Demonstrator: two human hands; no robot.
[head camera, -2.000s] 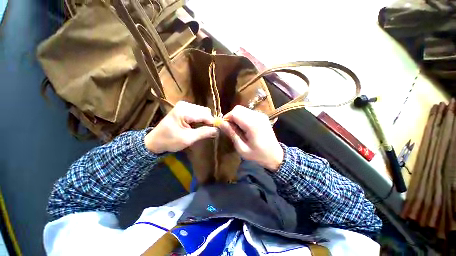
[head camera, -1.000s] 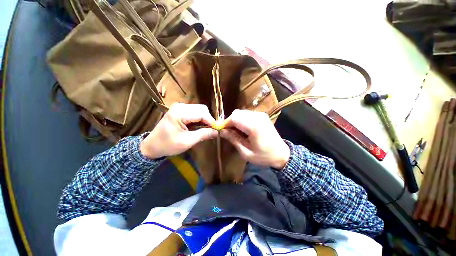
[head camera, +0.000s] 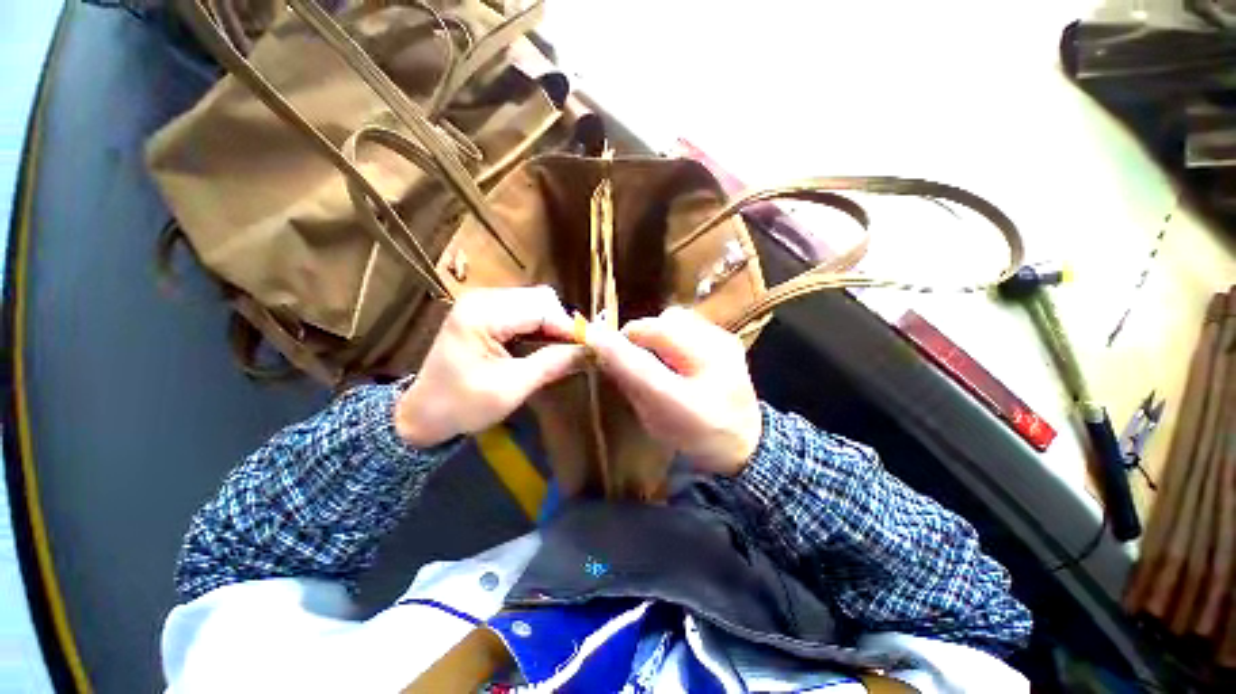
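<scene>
A tan bag body (head camera: 559, 431) with a darker brown inside stands open on my lap, against the table edge. A narrow zipper (head camera: 603, 244) with pale edges runs along the middle of its mouth to my fingertips. My left hand (head camera: 491, 363) pinches the bag's top edge at the zipper end from the left. My right hand (head camera: 685, 382) pinches it from the right, the fingertips of both hands almost touching. A small yellowish piece (head camera: 580, 328) shows between them; the fingers hide most of it. A handle loop (head camera: 935, 190) lies out over the table.
Stacked tan bags (head camera: 264, 176) with loops lie at the upper left. On the white table (head camera: 813, 82) are a red strip (head camera: 976, 380), a hammer (head camera: 1071, 366) and snips (head camera: 1143, 427). Brown bag parts (head camera: 1200, 475) stand in a row at the right. Dark bags (head camera: 1152, 82) lie at the upper right.
The view has shifted, so the table things appear farther right. Both hands remain at the zipper end. My right fingertips now cover more of the pinched spot, and less of the yellowish piece shows.
</scene>
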